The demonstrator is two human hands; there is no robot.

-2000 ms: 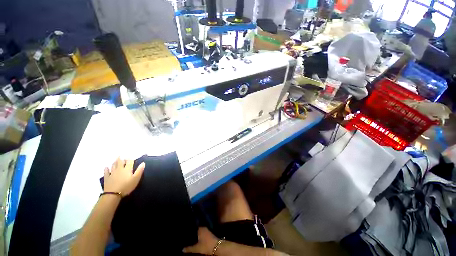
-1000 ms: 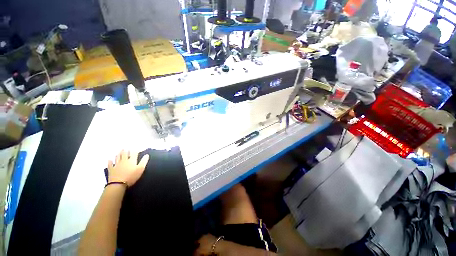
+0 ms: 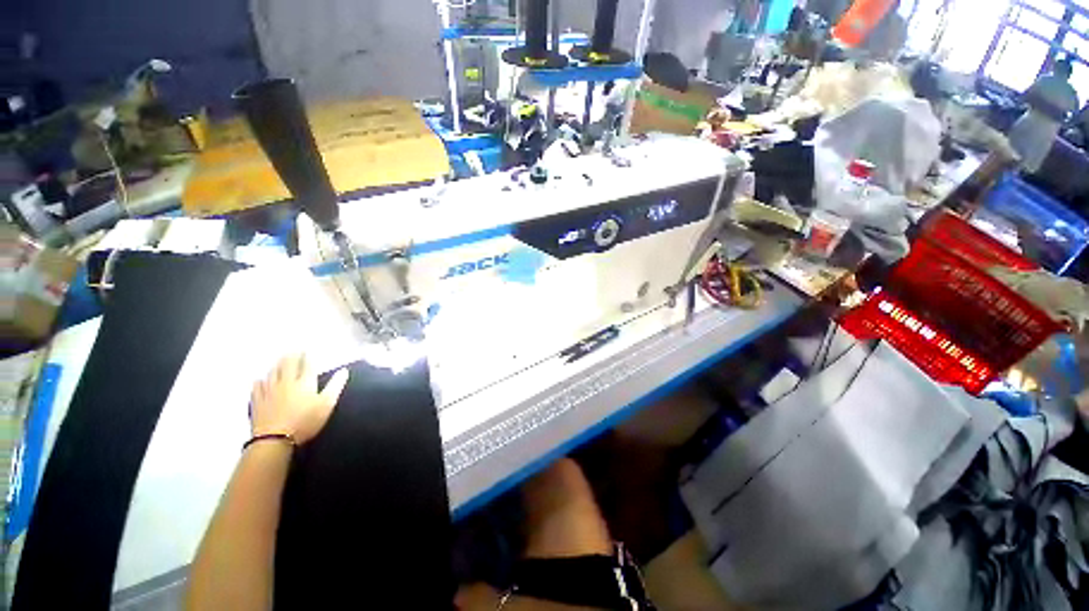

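A black fabric panel (image 3: 368,489) lies on the table and over its front edge, its far edge at the lit needle end of the sewing machine (image 3: 514,269). My left hand (image 3: 293,400) lies flat on the panel's left edge near the needle, fingers slightly apart. My right hand (image 3: 478,594) is low at the bottom edge of the picture, mostly cut off beside the panel; its fingers are hidden. A long black strip (image 3: 114,418) lies on the table to the left. The presser foot is lost in the lamp glare.
Dark snips (image 3: 591,344) lie at the machine's base. Grey cut pieces (image 3: 836,460) hang in a pile at the right, below table level. A red crate (image 3: 961,287) stands behind them. Thread cones stand behind the machine, near a brown cardboard sheet (image 3: 346,143). A dark upright tube (image 3: 287,149) rises near the needle end.
The black panel's far edge now reaches the needle end. My left hand has moved slightly forward with it. My right hand has dropped lower, mostly out of the picture. The view has shifted a little.
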